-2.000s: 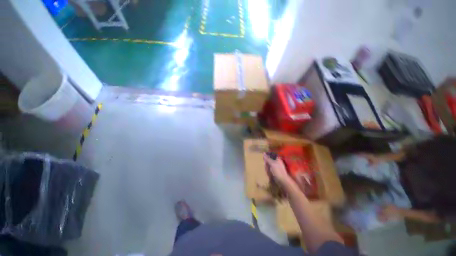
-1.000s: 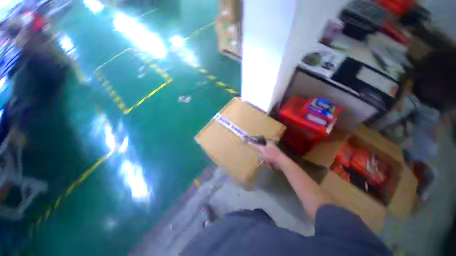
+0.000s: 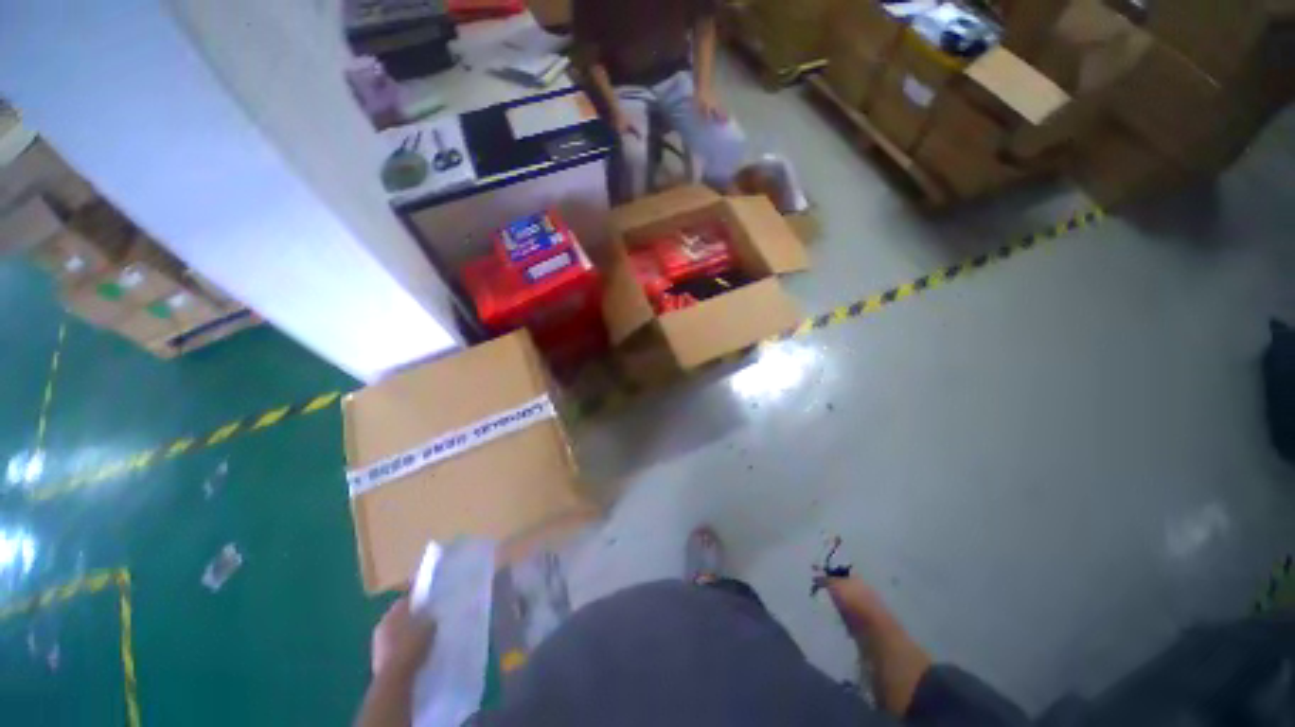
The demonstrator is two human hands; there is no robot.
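My left hand [image 3: 399, 645] holds a white paper sheet [image 3: 457, 625] at the bottom left, in front of the taped carton. My right hand [image 3: 856, 602] is at the lower right over the grey floor, closed around a thin dark cable bundle [image 3: 832, 570]; short loose ends stick out past the fingers and the rest is hidden. The closed taped carton [image 3: 462, 452] stands on the floor to the left, with a pale printed tape strip across its top.
An open carton [image 3: 731, 325] holds red packs. A red box stack [image 3: 534, 284] stands beside a desk [image 3: 497, 199] with scissors on it. A seated person [image 3: 646, 85] is behind. A white pillar [image 3: 313, 185] rises at left. Cartons on a pallet [image 3: 909, 107] stand at the upper right.
The view has swung right, so the cartons now lie left of centre. My left hand with the paper has come into view. My right hand is away from the taped carton, over the floor.
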